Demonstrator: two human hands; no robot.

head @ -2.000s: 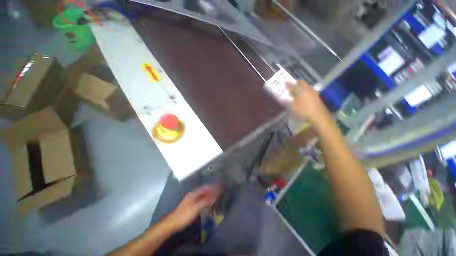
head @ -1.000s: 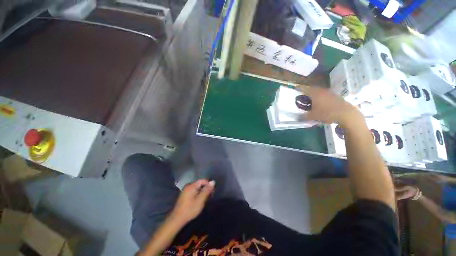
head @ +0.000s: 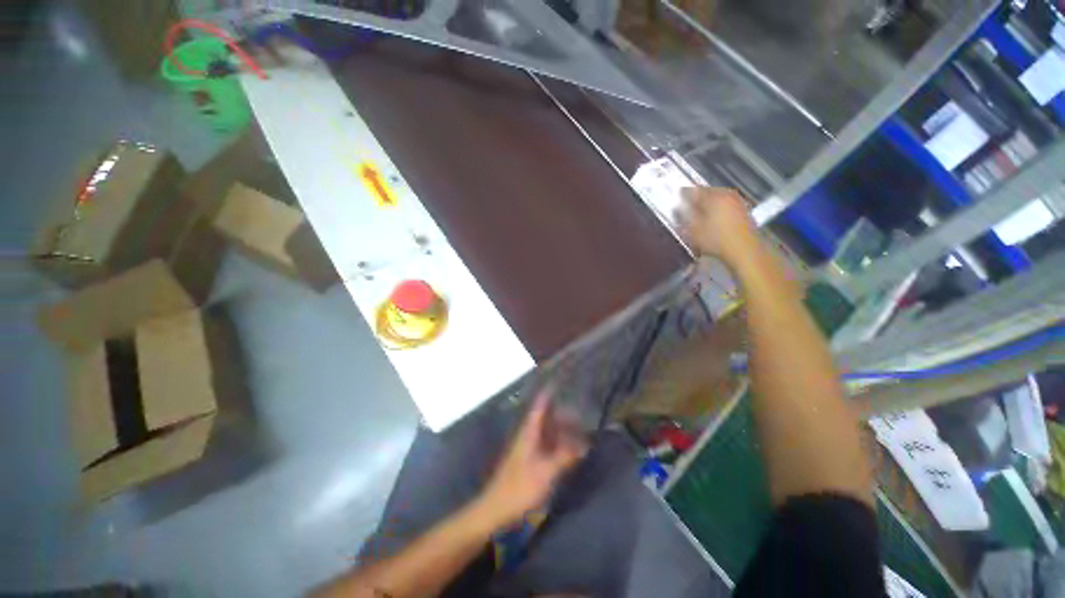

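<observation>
My right hand [head: 715, 224] holds a small white retail box [head: 663, 185] at the right edge of the dark brown infeed belt [head: 502, 175]. The fingers cover the near end of the box, and fine print shows on its visible side. My left hand [head: 537, 458] is blurred, below the near end of the white panel [head: 450, 380]. Its fingers are apart and nothing shows in it.
A red emergency stop button [head: 412, 297] sits on the panel. Brown cartons [head: 158, 386] and a green basket [head: 216, 88] are on the floor at left. The green bench [head: 730, 491] and a handwritten sign [head: 928, 467] are at lower right.
One second ago my right hand was at a small stack of white boxes on the green bench. The view has since turned to the belt, and that hand holds a box there.
</observation>
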